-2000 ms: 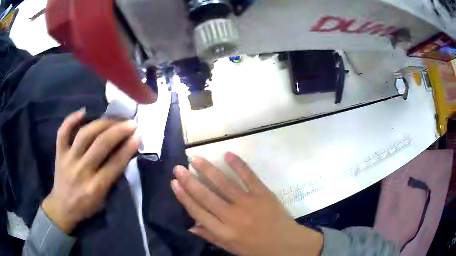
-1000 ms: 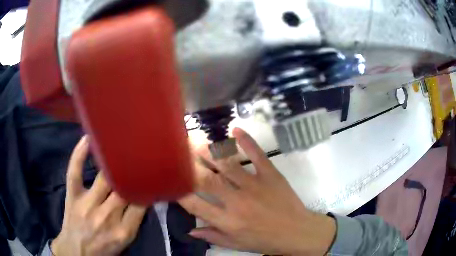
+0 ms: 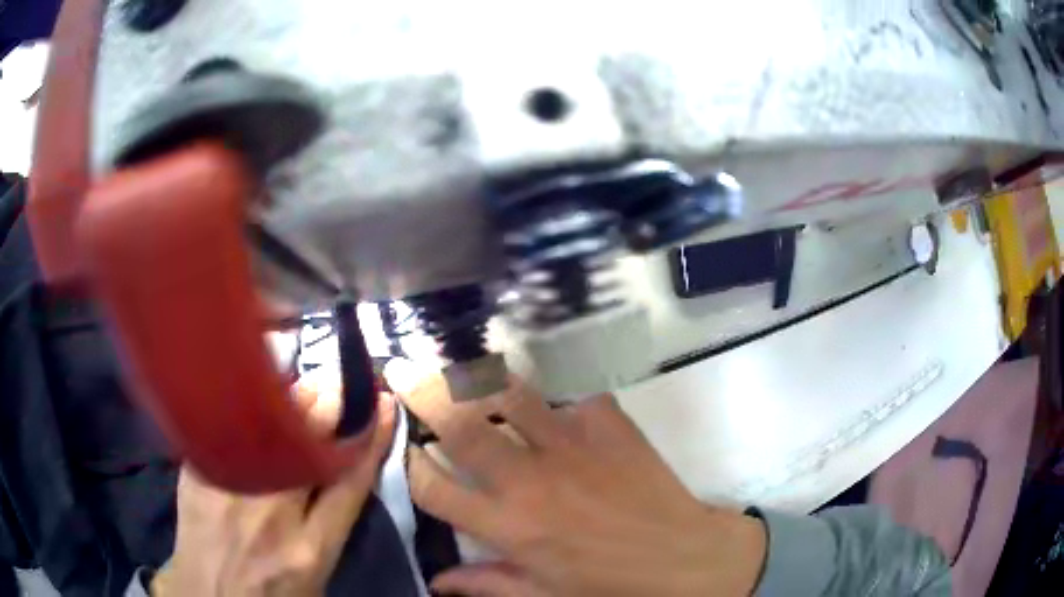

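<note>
The white sewing machine head (image 3: 373, 128) fills the top of the view. Its red front piece (image 3: 193, 338) looms at left and covers part of my left hand (image 3: 263, 525). My right hand (image 3: 572, 490) lies spread, palm down, with fingertips near the presser foot area (image 3: 350, 332). Dark cloth (image 3: 368, 548) and a narrow white strip (image 3: 399, 496) run between my hands toward the needle. My left fingertips are at the cloth by the foot; whether they pinch it is hidden. The ridged tension knob (image 3: 583, 350) hangs blurred above my right hand.
More dark cloth (image 3: 70, 466) is bunched at left. The white table (image 3: 805, 408) with a faint printed ruler extends right. A black box-like item (image 3: 729, 266) lies under the machine arm. At far right are a yellow item (image 3: 1015, 257) and a pink surface (image 3: 933, 478) with a black strip.
The view has shifted closer to the machine head, which now covers more of the picture. Both hands have moved up toward the needle area, and my left hand has come closer to my right.
</note>
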